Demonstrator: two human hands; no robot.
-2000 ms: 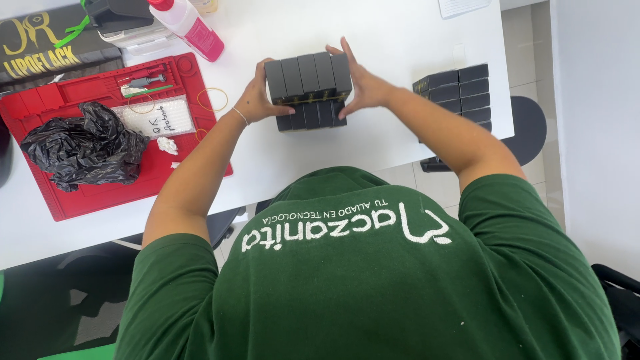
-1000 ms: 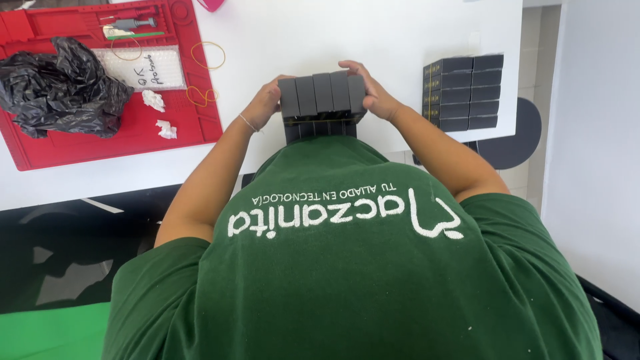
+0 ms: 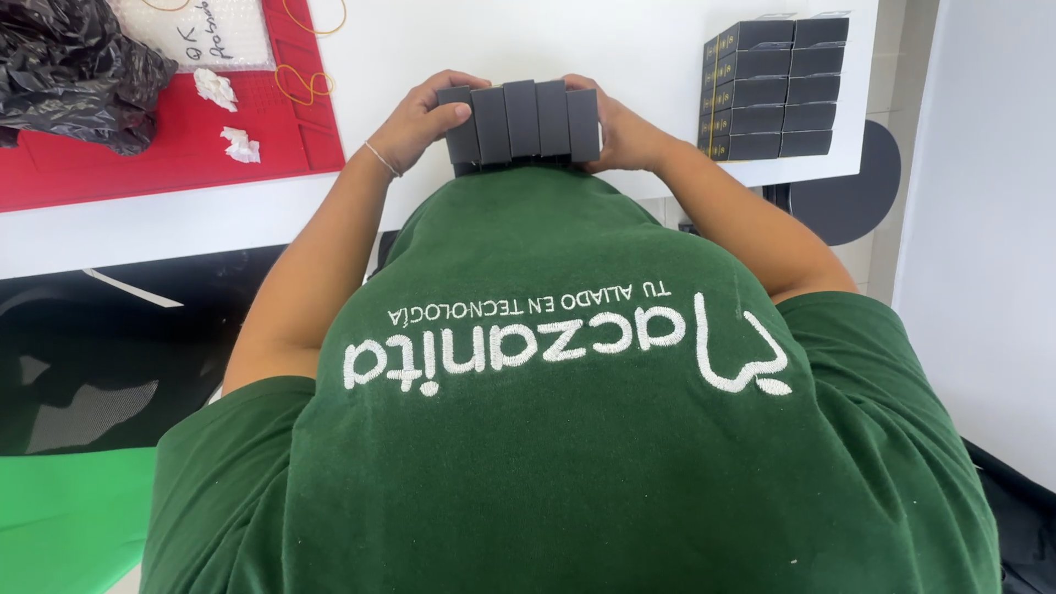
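Several small black cardboard boxes (image 3: pixel 521 120) stand side by side in a row at the table edge, close against my green shirt, their tops slightly uneven. My left hand (image 3: pixel 425 120) grips the left end of the row, its thumb on the end box. My right hand (image 3: pixel 623 128) is around the right end, its fingers partly hidden behind the boxes. More dark boxes show below the row, mostly hidden by the shirt. To the right, a stack of similar black boxes (image 3: pixel 755 120) in two columns sits near the table's corner, with a yellow band around part of it.
On the left, a red work mat (image 3: pixel 165 177) bears a crumpled black plastic bag (image 3: pixel 78 74), a bubble-wrap pouch (image 3: pixel 206 29) with handwriting, scraps of white paper (image 3: pixel 241 145) and yellow rubber bands (image 3: pixel 305 87). The white table (image 3: pixel 528 33) ends near my body. A dark round seat (image 3: pixel 854 186) is beyond its right edge.
Both hands still hold the row of boxes, which has come closer to my body than two seconds ago. The box tops look less even than before. The view has shifted.
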